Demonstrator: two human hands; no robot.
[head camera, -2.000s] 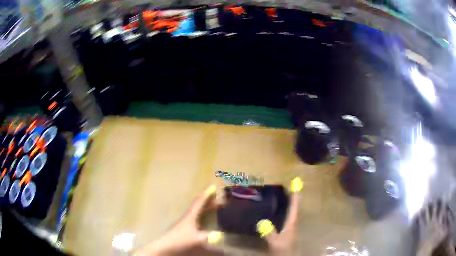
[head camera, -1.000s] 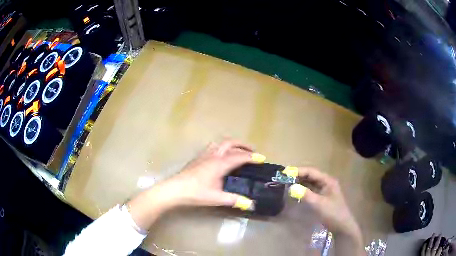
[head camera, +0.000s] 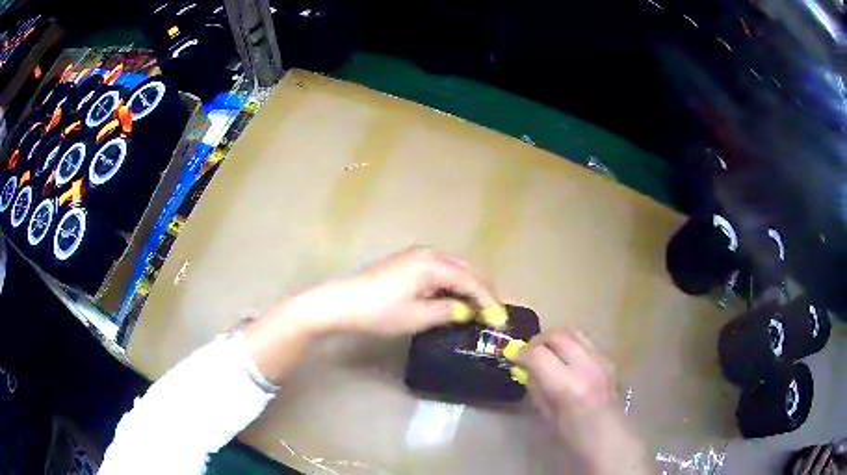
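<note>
A black speaker housing lies on its side on the tan board. A small shiny pale part with a trace of red shows at the housing's opening, perhaps a board or wire ends. My left hand reaches over the housing from the left, its yellow-cotted fingertips by the upper edge of the opening. Whether they pinch anything is too blurred to tell. My right hand comes from the right, its yellow-cotted thumb and finger close together at the right end of the small part, seemingly pinching it.
Several black units with white rings stand at the right. An open carton at the left holds ringed units with orange pieces. A metal post rises behind the board's left corner. Part of another person's hand shows at the bottom right.
My left hand has let go of its grip around the housing's left side and moved its fingertips to the opening. My right fingertips moved slightly left and down with the small part.
</note>
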